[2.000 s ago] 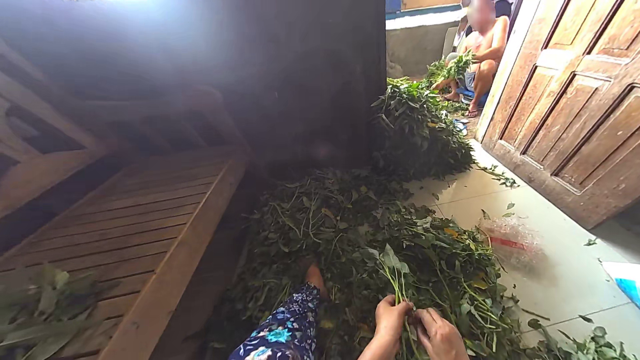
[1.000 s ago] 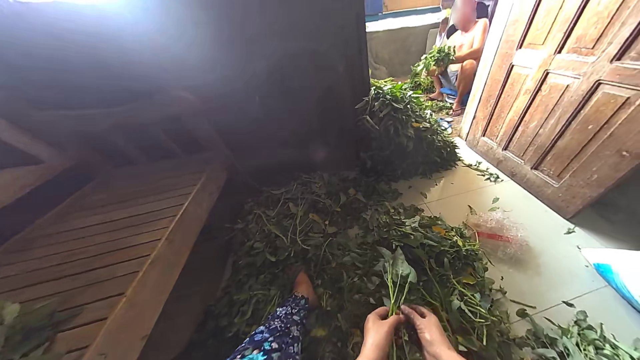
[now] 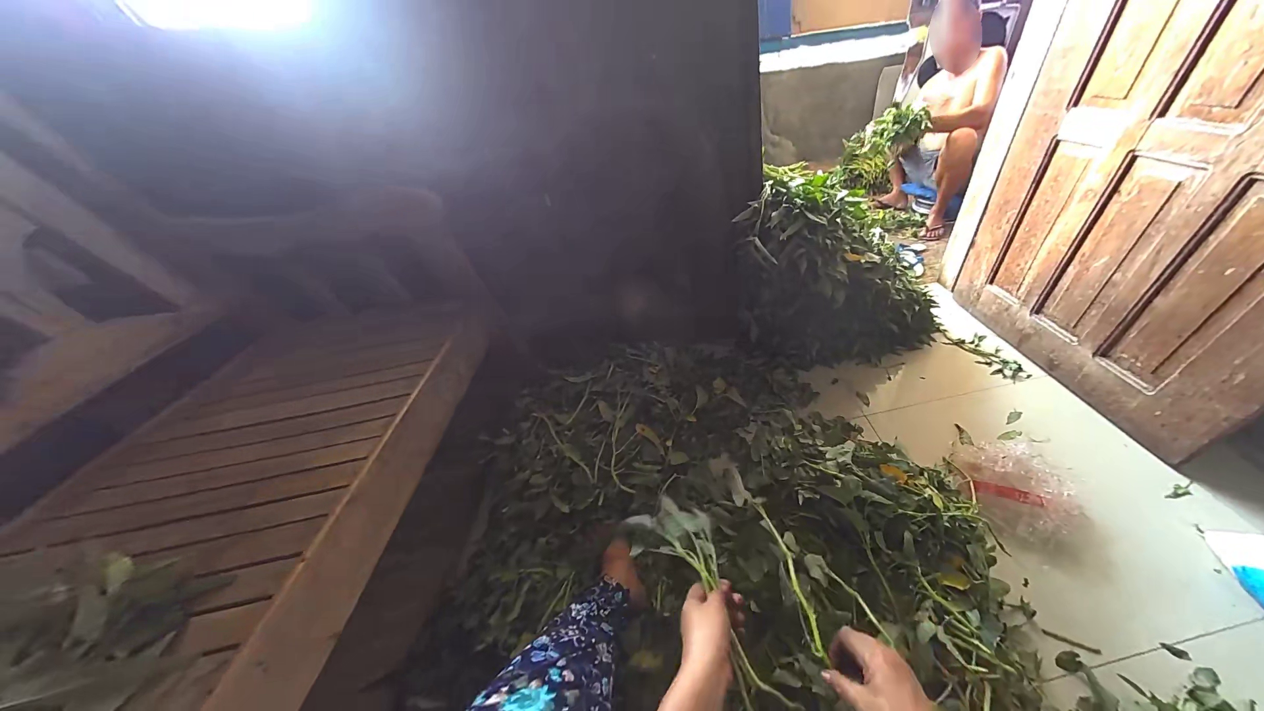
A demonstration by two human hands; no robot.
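My left hand [image 3: 707, 624] is closed around a small bunch of leafy green stems [image 3: 696, 548], whose leaves point up and away while the stem ends hang below. To its right, my right hand [image 3: 871, 671] has its fingers curled at the lower end of a long pale-green stem [image 3: 790, 563]; whether it grips that stem cannot be told. Under and around both hands spreads a wide heap of leafy vines [image 3: 632, 425], dark green with a few yellow leaves.
A slatted wooden bench [image 3: 286, 464] on the left bears some leaves [image 3: 109, 602]. Behind the heap stands a taller pile of greens [image 3: 829, 267]. Clear plastic wrap [image 3: 1017, 494] lies on the tiles near a wooden door [image 3: 1116, 197]. Outside, a seated person [image 3: 953, 109] holds greens.
My hands were together at one bunch a second ago; now they are apart, the left with the bunch, the right lower and farther right.
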